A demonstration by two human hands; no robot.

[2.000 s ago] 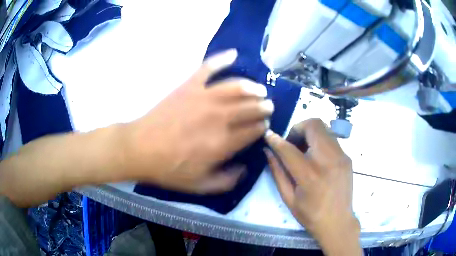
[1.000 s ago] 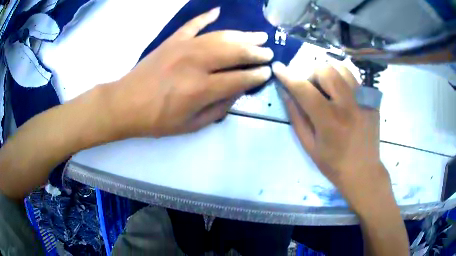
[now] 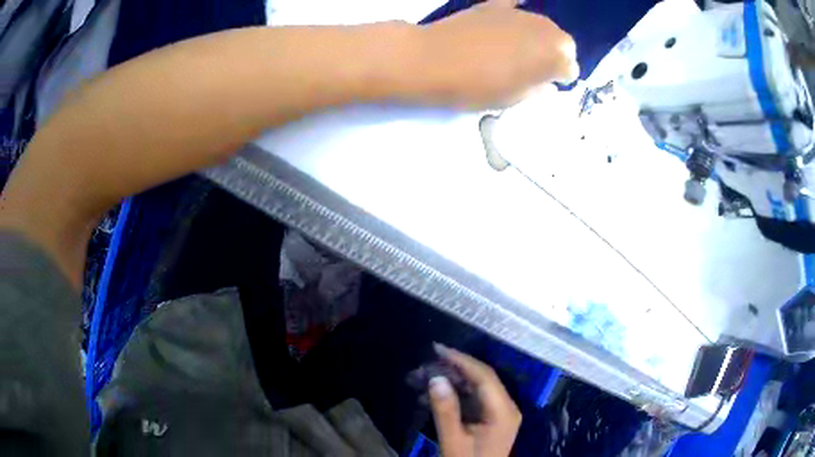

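Observation:
Navy fabric (image 3: pixel 590 25) lies at the top of the view, beyond my left hand and beside the machine head. My left hand (image 3: pixel 500 55) is bare, with curled fingers at the near edge of this fabric; whether it grips the cloth is hidden. My right hand (image 3: pixel 474 406) is low in front of the table, below its edge, with thumb and fingers closed around a small dark crumpled thing (image 3: pixel 447 382), blurred. The white sewing machine head (image 3: pixel 715 80) with blue stripes stands at upper right.
The white table (image 3: pixel 420 192) has a ruled tape strip (image 3: pixel 357 239) along its front edge. A small dark box (image 3: pixel 715 369) sits at the right corner. Blue crate edges (image 3: pixel 105 308) show below left. Navy and grey cloth lies at upper left.
The view has shifted and turned. My right hand has left the fabric by the needle and moved below the table edge. My left hand's fingers have curled; the navy fabric sits farther away.

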